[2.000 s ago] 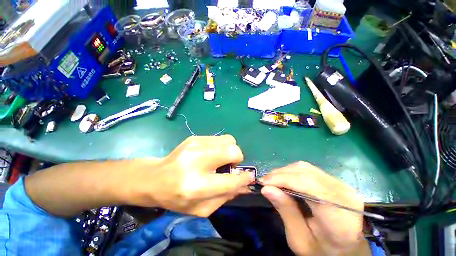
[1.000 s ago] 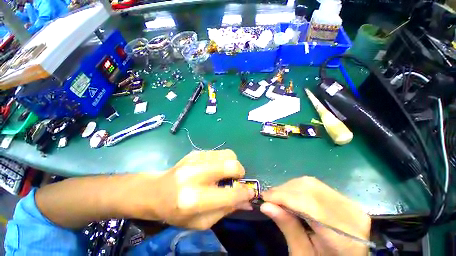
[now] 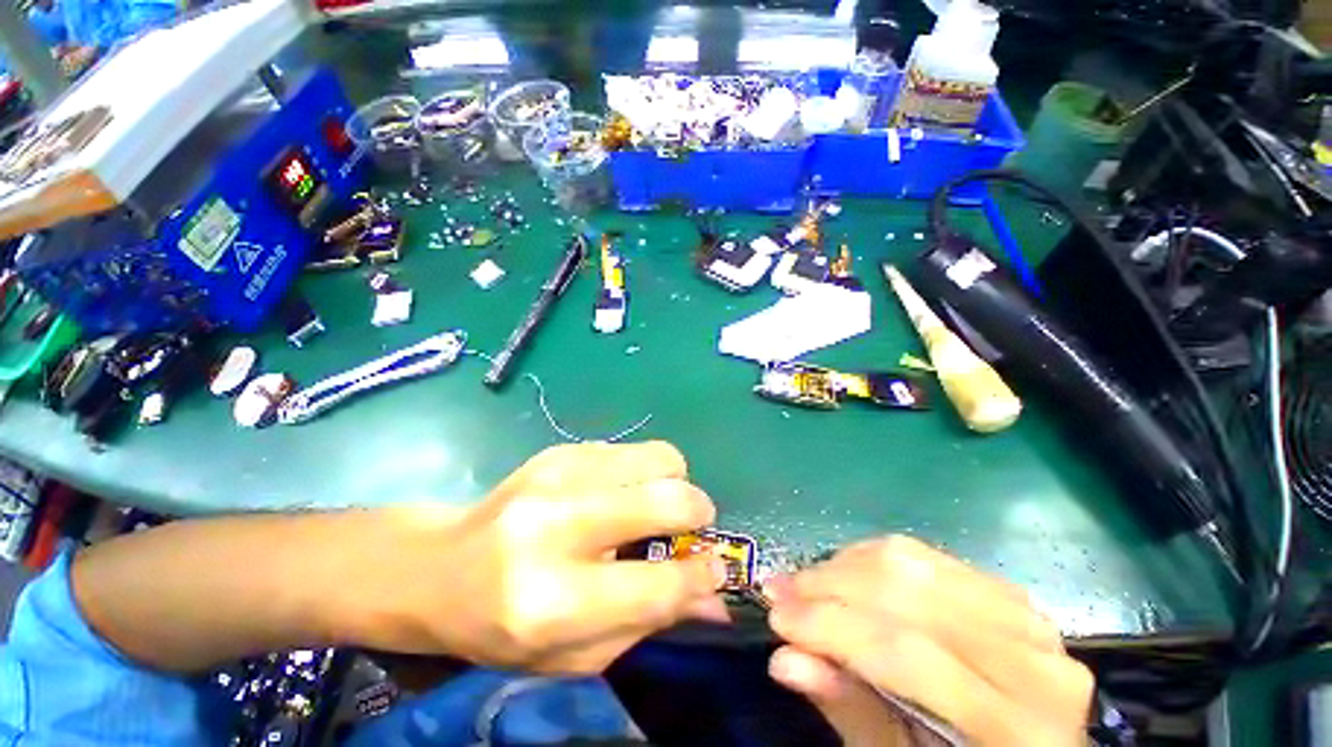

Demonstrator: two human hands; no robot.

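A small device module (image 3: pixel 712 553) with a bright metal rim and amber ribbon is at the bench's front edge. My left hand (image 3: pixel 592 562) pinches it between fingers and thumb, which cover part of it. My right hand (image 3: pixel 928 635) is close to the module's right end. It holds thin metal tweezers (image 3: pixel 917 712) whose shaft shows only in part below the palm. The tweezers' tip is at the module's right corner, too small to tell if it touches.
A module with flex (image 3: pixel 840 387), white paper (image 3: pixel 796 323), a cream cone-shaped tool (image 3: pixel 952 355) and a black cylinder tool (image 3: pixel 1074 387) lie right. A black pen (image 3: pixel 536 312) and coiled white cable (image 3: pixel 374 377) lie left. Blue bins (image 3: pixel 712 177) stand behind. A parts tray (image 3: pixel 300 698) is low left.
My right hand has rolled over its tool, so less of the tweezers' shaft shows. More of the module's amber ribbon shows. The camera view has shifted slightly.
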